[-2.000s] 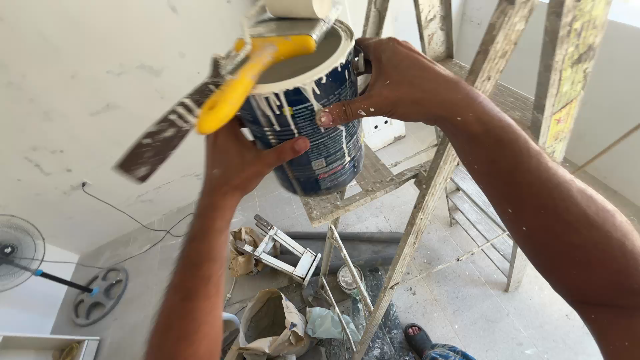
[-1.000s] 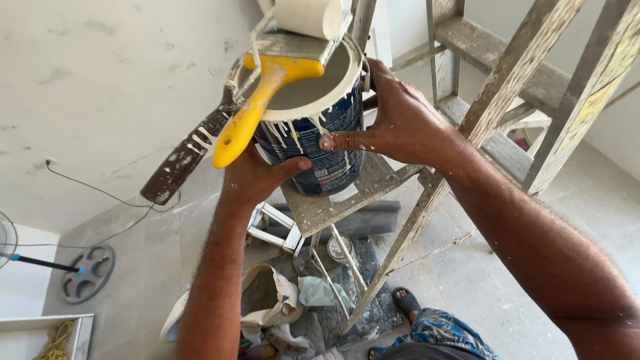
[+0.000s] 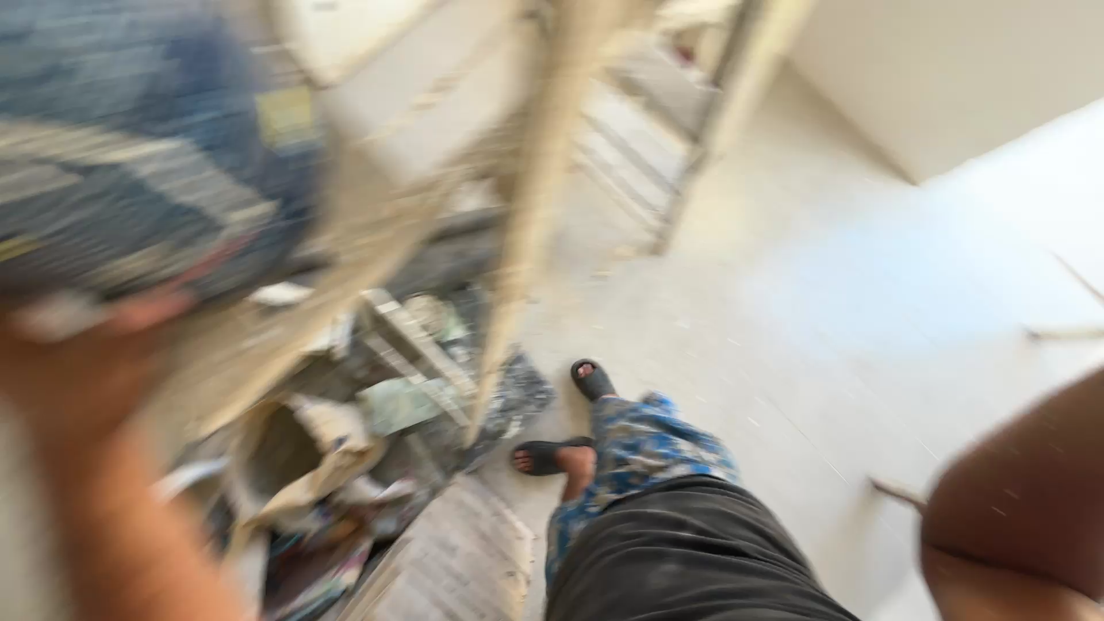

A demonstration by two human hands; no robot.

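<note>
Blurred and close to the camera, the blue paint can (image 3: 155,155) fills the upper left of the head view; its rim and top are out of frame. My left hand (image 3: 86,354) is at the can's lower edge, with its fingers against it. Of my right arm only the upper part and bent elbow show at the right edge; the hand itself is out of view. The brush and roller are not visible now.
A paint-spattered wooden ladder (image 3: 539,190) stands beside the can. Below it lie an open paper sack (image 3: 297,448), plastic, a small frame and a dark spattered sheet (image 3: 517,397). My sandalled feet (image 3: 552,455) are on the pale floor (image 3: 742,345) right of these.
The view has swung far down and to the right. The can now shows its side at upper left, where earlier both hands held it below the ladder top. My right hand has left the picture.
</note>
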